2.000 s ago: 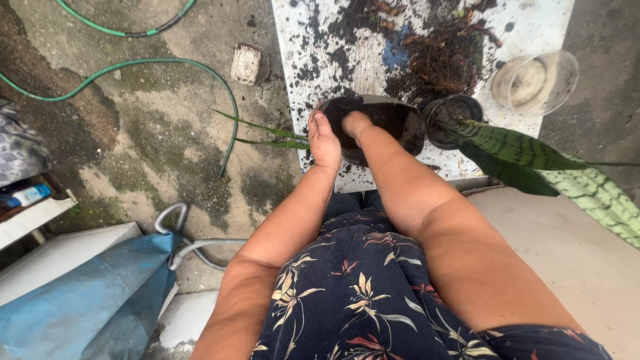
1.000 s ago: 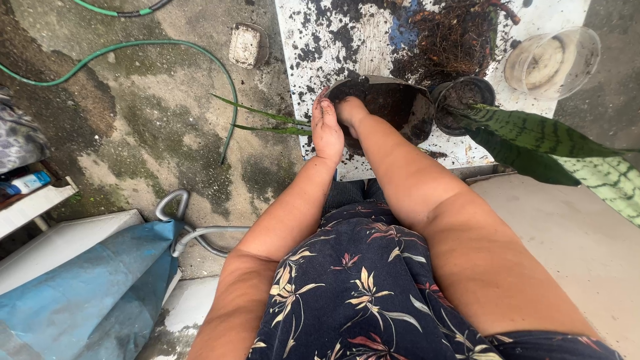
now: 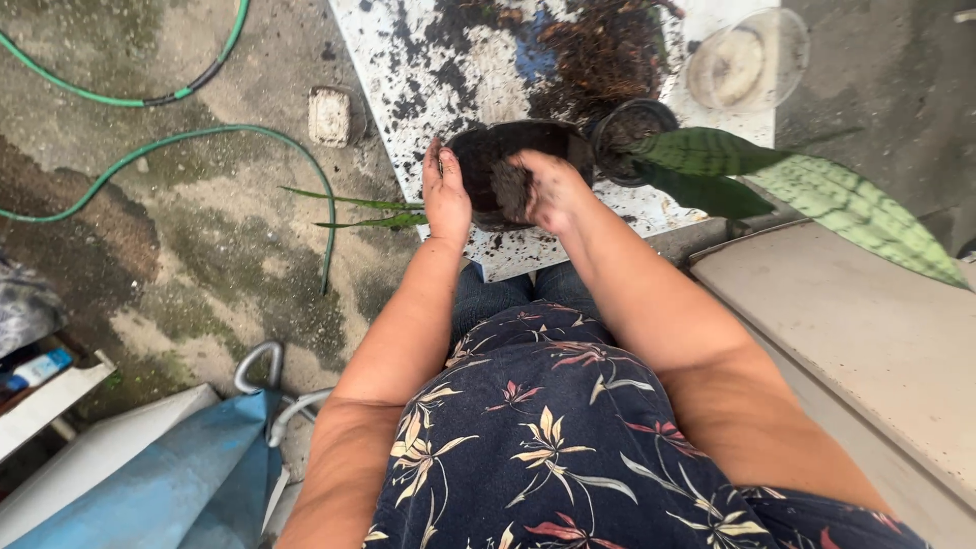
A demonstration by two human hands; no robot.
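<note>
A dark basin-like container with soil inside stands at the near edge of a white board. My left hand rests upright against its left rim, fingers together; whether it grips anything is hidden. My right hand holds a clump of dark soil over the container. Thin green leaves stick out to the left behind my left hand. Right of the container stands a round black pot with dark soil, and broad banded snake plant leaves reach right from it.
Loose soil and a brown root mass lie on the white board. A clear round plastic tub is at its right. A small whitish block-like container and a green hose lie on the concrete floor; a blue sheet is lower left.
My right hand has come up from inside the dark container and now shows a clump of soil in it. My left hand stays at the left rim.
</note>
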